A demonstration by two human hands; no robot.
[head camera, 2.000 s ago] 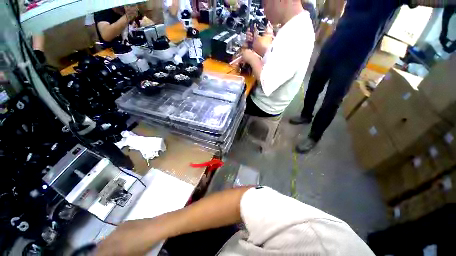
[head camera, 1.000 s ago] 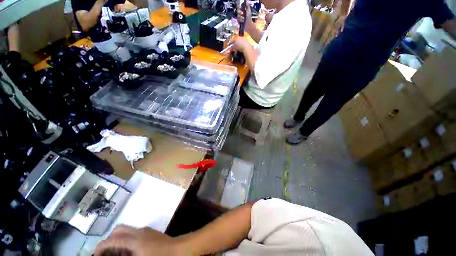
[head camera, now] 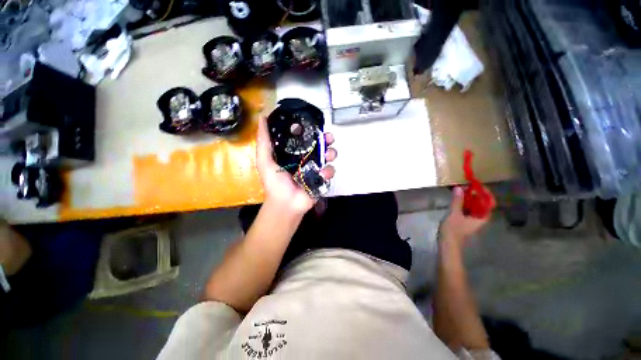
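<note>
My left hand (head camera: 281, 184) holds a round black housing (head camera: 287, 126) from below, its open side up. A small circuit board with a round dark centre (head camera: 311, 180) hangs from the housing on thin coloured wires at my fingers. My right hand (head camera: 464, 223) is at the table's front edge on the right, with its fingers at a bright red tool (head camera: 478, 200). The red tool lies partly over the edge, and the fingers are blurred, so a firm grip cannot be told.
Several black housings with boards (head camera: 223, 109) sit in rows at left. A screw feeder (head camera: 369, 77) stands beyond a white sheet (head camera: 393, 158). Crumpled white tissue (head camera: 457, 60) and stacked plastic trays (head camera: 555, 105) are at right. Orange tape (head camera: 197, 184) covers the front edge. A black box (head camera: 60, 116) stands far left.
The view has swung left and down onto the bench. The housing in my left hand has come into view. My right hand is now at the red tool, which earlier lay untouched.
</note>
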